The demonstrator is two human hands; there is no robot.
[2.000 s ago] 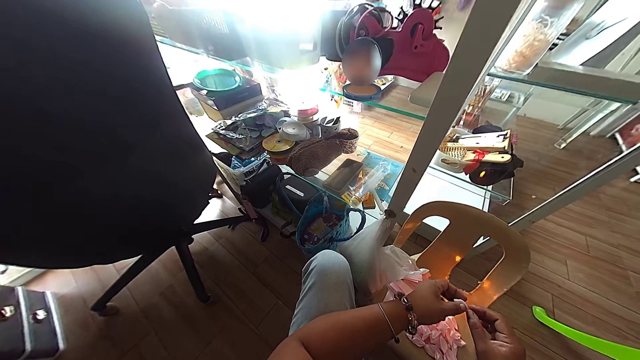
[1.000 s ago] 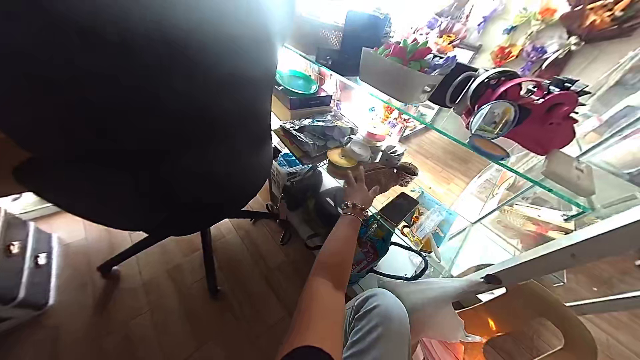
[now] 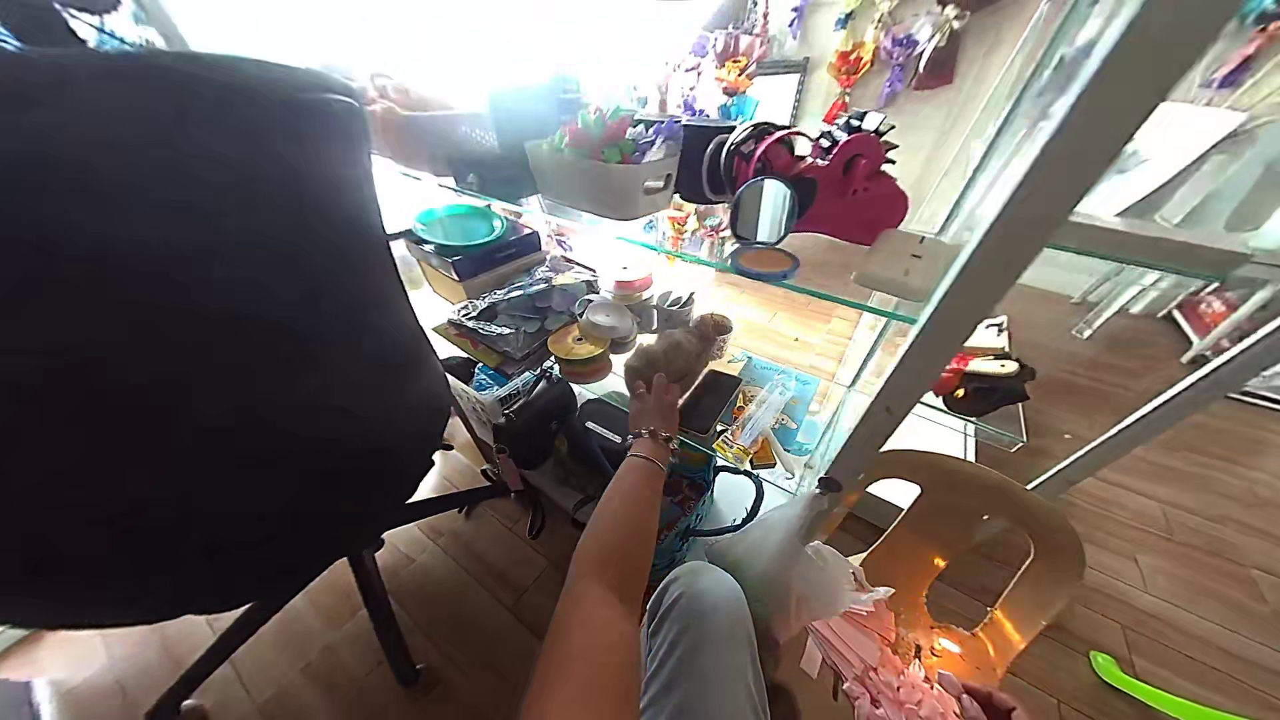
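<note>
My left hand (image 3: 655, 402), with bracelets at the wrist, reaches to the lower glass shelf. Its fingers touch the near end of a brown fuzzy item (image 3: 675, 358); whether they grip it is not clear. Beside that item lie a dark phone-like slab (image 3: 710, 402) and ribbon spools (image 3: 578, 350). My right hand (image 3: 985, 700) is partly cut off at the bottom edge, its fingers against a bunch of folded pink strips (image 3: 880, 665). A whitish plastic bag (image 3: 790, 570) lies against the strips, near my knee.
A black office chair (image 3: 200, 340) fills the left. A brown plastic chair (image 3: 1040, 520) stands at the right beside a slanting metal shelf post (image 3: 1010, 240). The upper glass shelf holds a basket of artificial flowers (image 3: 600, 180) and an open compact mirror (image 3: 764, 212). A bright green strip (image 3: 1160, 690) lies lower right.
My left hand has left the pink strips, where both hands were two seconds ago, and reached to the shelf. It now touches the brown fuzzy item. The view has shifted.
</note>
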